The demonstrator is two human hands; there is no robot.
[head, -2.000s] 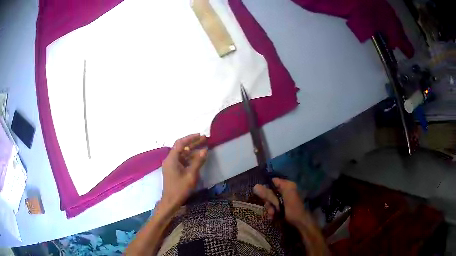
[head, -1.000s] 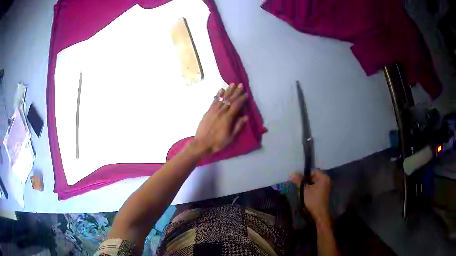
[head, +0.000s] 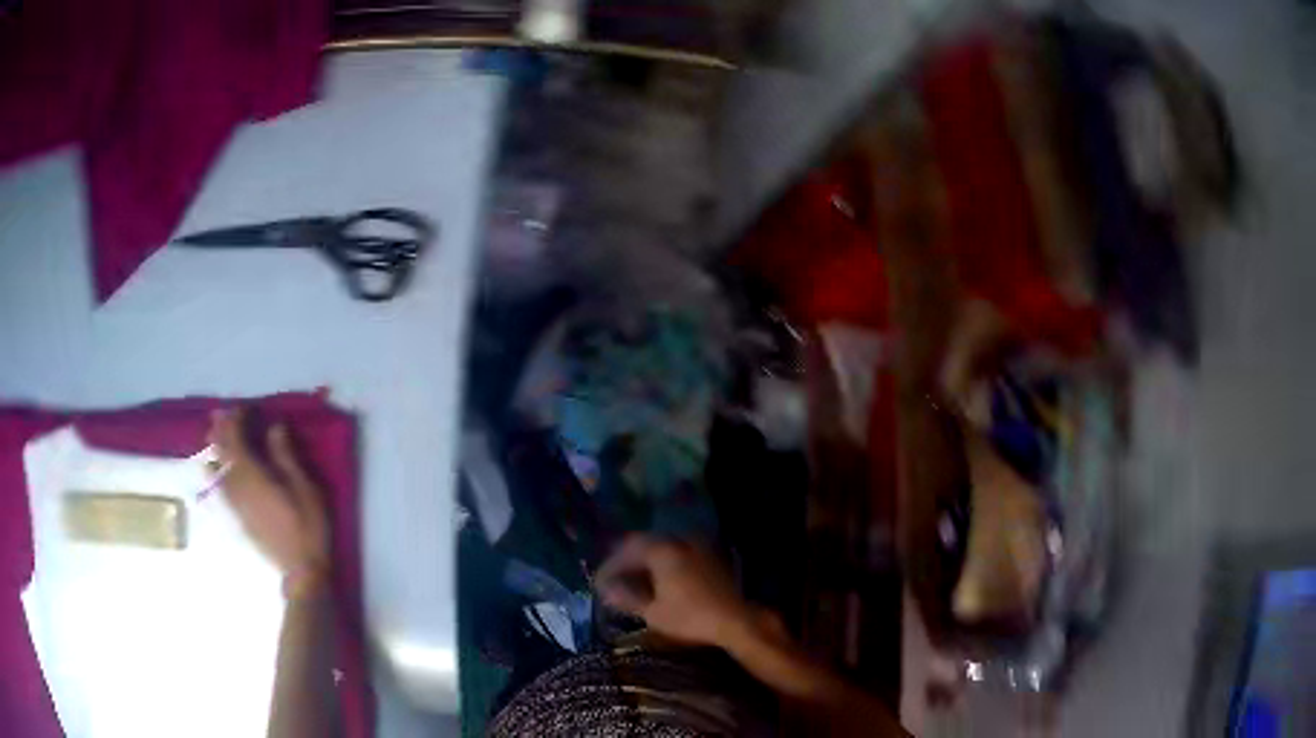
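Note:
The white paper pattern (head: 159,634) lies on the magenta fabric layers (head: 339,606) at the lower left, partly cut off by the picture's edge. A tan flat bar (head: 127,521) rests on the pattern. My left hand (head: 274,498) lies spread at the pattern's edge, over paper and cloth, holding nothing. My right hand (head: 664,584) is off the table near my body, fingers curled and blurred; whether it holds anything cannot be told. The black shears (head: 325,242) lie on the table, handles toward the table's edge.
A loose magenta remnant (head: 159,116) lies beyond the shears. Teal scraps (head: 635,397) lie below the table's edge. Red cloth (head: 823,252) and blurred oddments are to the right. A blue lit screen (head: 1284,649) shows at the lower right edge.
The view has swung to the right. My right hand has let go of the shears, which now lie on the table. My left hand remains on the pattern and cloth.

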